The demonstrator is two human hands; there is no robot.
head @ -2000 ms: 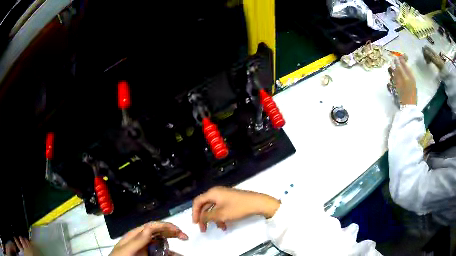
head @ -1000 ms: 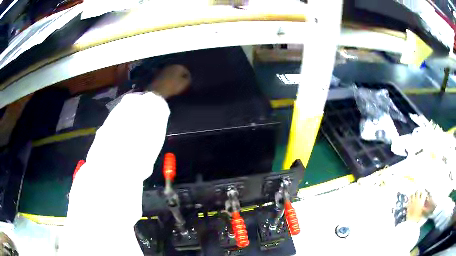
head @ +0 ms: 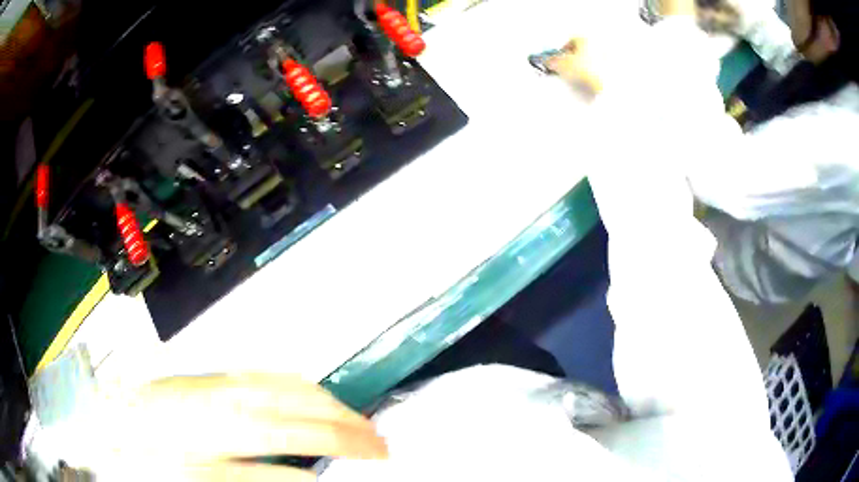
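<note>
My right hand [head: 576, 71] is small and blurred at the top right, arm stretched out, with its fingertips closed on the edge of a small dark round unit [head: 543, 61]. My left hand [head: 273, 424] is large and overexposed at the bottom left, fingers stretched to the right; its palm side is hidden. The black clamping fixture [head: 367, 172] lies ahead at the upper left, away from both hands. Several red clamp handles stand in its row: two point up, one of them a red upright handle [head: 155, 61], and others slope down, such as the middle handle [head: 307, 89].
The white bench top [head: 396, 216] ends at a green front edge [head: 471, 292]. Another person's white sleeve [head: 791, 188] is at the right. A clear plastic piece [head: 64, 386] lies at the left. A white lattice panel [head: 789, 405] shows low at the right.
The view has swung down and right. My right hand has come to the round unit on the bench at the right. The arm that reached over the black box is no longer there.
</note>
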